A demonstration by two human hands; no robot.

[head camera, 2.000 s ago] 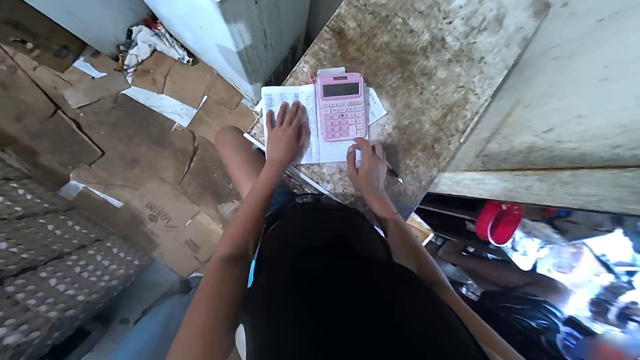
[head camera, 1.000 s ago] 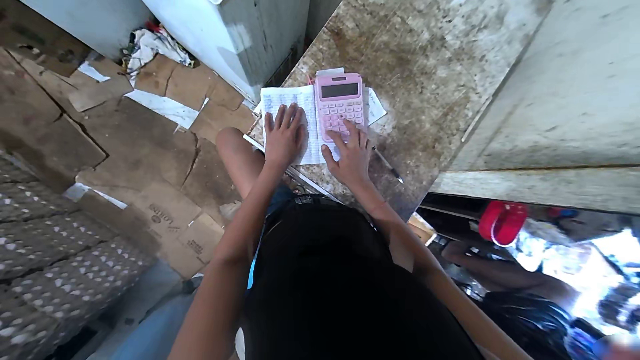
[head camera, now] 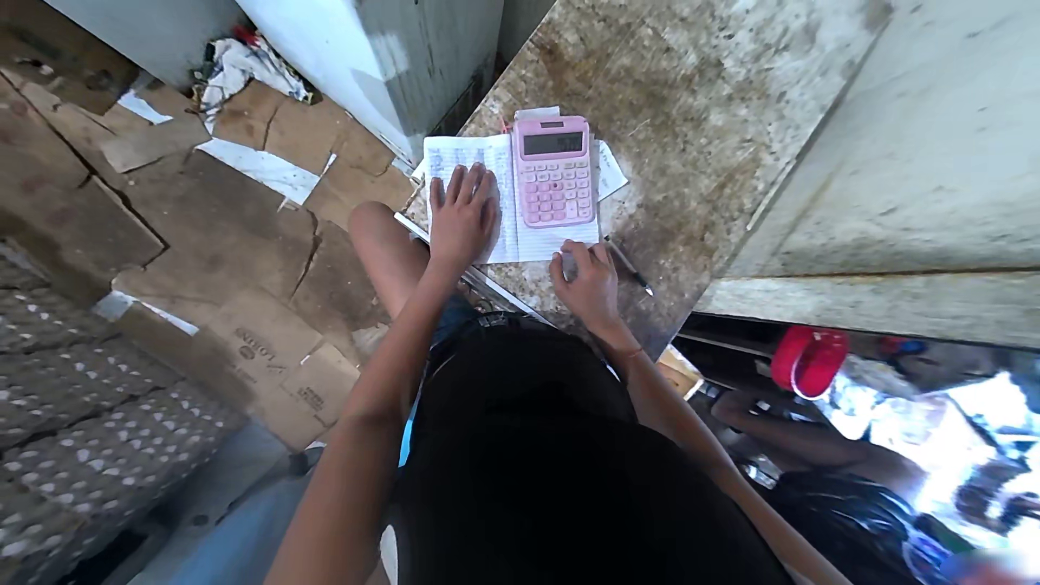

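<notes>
An open lined notebook (head camera: 505, 240) with handwriting on its left page lies on a stained tabletop (head camera: 691, 106). My left hand (head camera: 463, 213) rests flat on that left page, fingers apart, holding nothing. A pink calculator (head camera: 556, 172) lies on the right page, its display showing digits. My right hand (head camera: 587, 280) is just below the calculator at the page's lower edge, its fingers loosely curled and nothing seen in them. Right beside it, a pen (head camera: 629, 266) lies slantwise on the tabletop. A loose piece of paper (head camera: 609, 171) sticks out from under the notebook.
Flattened cardboard (head camera: 236, 219) covers the floor at left, with a crumpled cloth (head camera: 252, 69) on it. Egg trays (head camera: 97, 406) are stacked at lower left. A pale cabinet-like block (head camera: 390, 65) stands behind the table's left edge. At lower right are a red basket (head camera: 808, 361) and another person's leg (head camera: 821, 435).
My right hand was over the calculator's keys a second ago and has drawn back below it, towards my body. My left hand stays on the notebook.
</notes>
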